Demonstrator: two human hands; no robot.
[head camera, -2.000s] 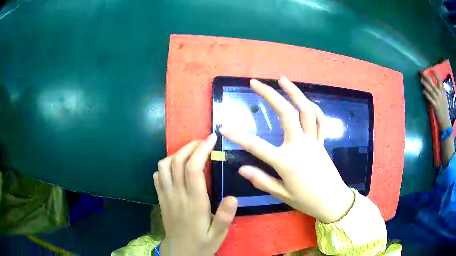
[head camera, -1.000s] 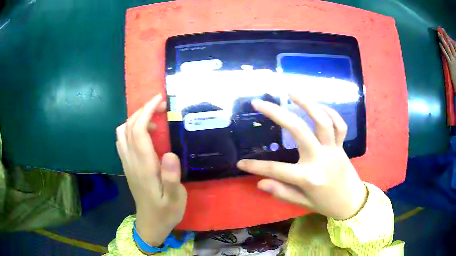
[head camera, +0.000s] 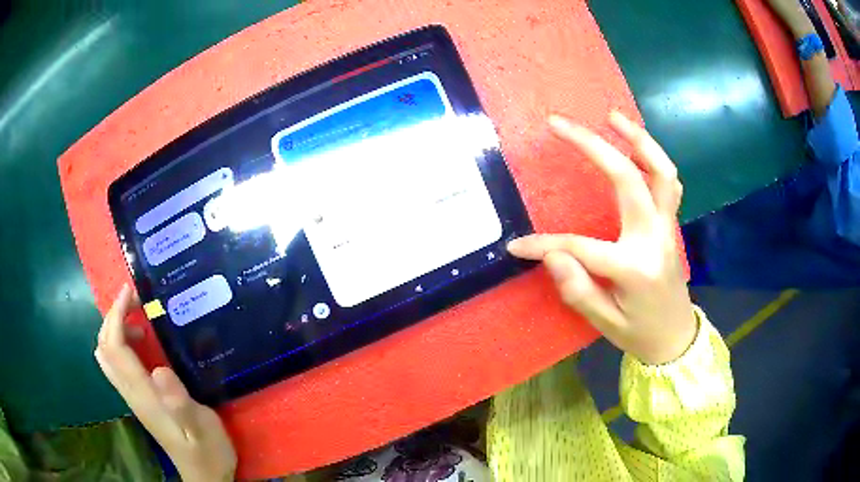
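Note:
The tablet (head camera: 377, 311) lies flat on the orange-red foam pad (head camera: 566, 56), tilted in view. Its lit screen shows rounded light buttons on the left and a large white panel with a blue top on the right. White lamp glare crosses it. A yellow tag (head camera: 154, 309) is at its left edge. My left hand (head camera: 165, 395) rests at the tablet's lower left edge, fingers apart, holding nothing. My right hand (head camera: 627, 254) is open, its index fingertip at the screen's lower right corner.
The green bench (head camera: 698, 113) surrounds the pad. At the upper right, a neighbour's arm in a blue sleeve (head camera: 837, 141) with a blue wrist band reaches over another orange pad (head camera: 778, 56). A yellow floor line (head camera: 764, 315) shows below the bench.
The screen went from a pale page to a dark menu with light buttons and a white panel. The view has turned and shifted. My right fingertips moved from over the screen to its lower right corner.

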